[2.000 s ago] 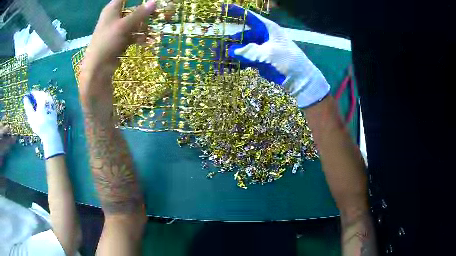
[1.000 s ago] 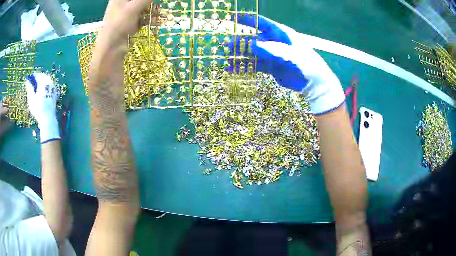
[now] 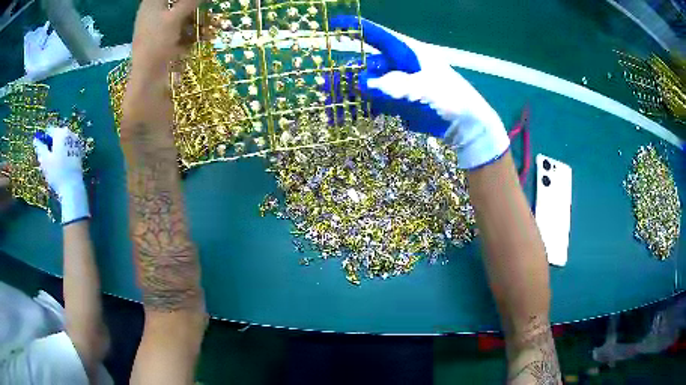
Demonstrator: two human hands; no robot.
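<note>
My bare left hand [image 3: 169, 26], partly cut off by the top edge, holds the left side of a gold grid frame [image 3: 263, 79] with rows of small pieces in it. My right hand [image 3: 429, 94], in a white glove with blue palm and fingers, is at the frame's right edge, thumb in front and some fingers behind the grid. The frame is held up over the back of a wide heap of loose gold and silvery parts [image 3: 376, 203]. Its top runs out of view.
A stack of gold frames [image 3: 207, 113] lies behind my left forearm. Red-handled cutters [image 3: 522, 143] and a white phone [image 3: 553, 210] lie right of the heap. A smaller heap [image 3: 653, 203] and frames [image 3: 662, 86] are far right. At left, a neighbour's gloved hand [image 3: 64, 165] touches another grid [image 3: 26, 143].
The frame was lower and further forward two seconds ago; it is now raised and slightly tilted. Since one second ago, both hands have shifted slightly left with it.
</note>
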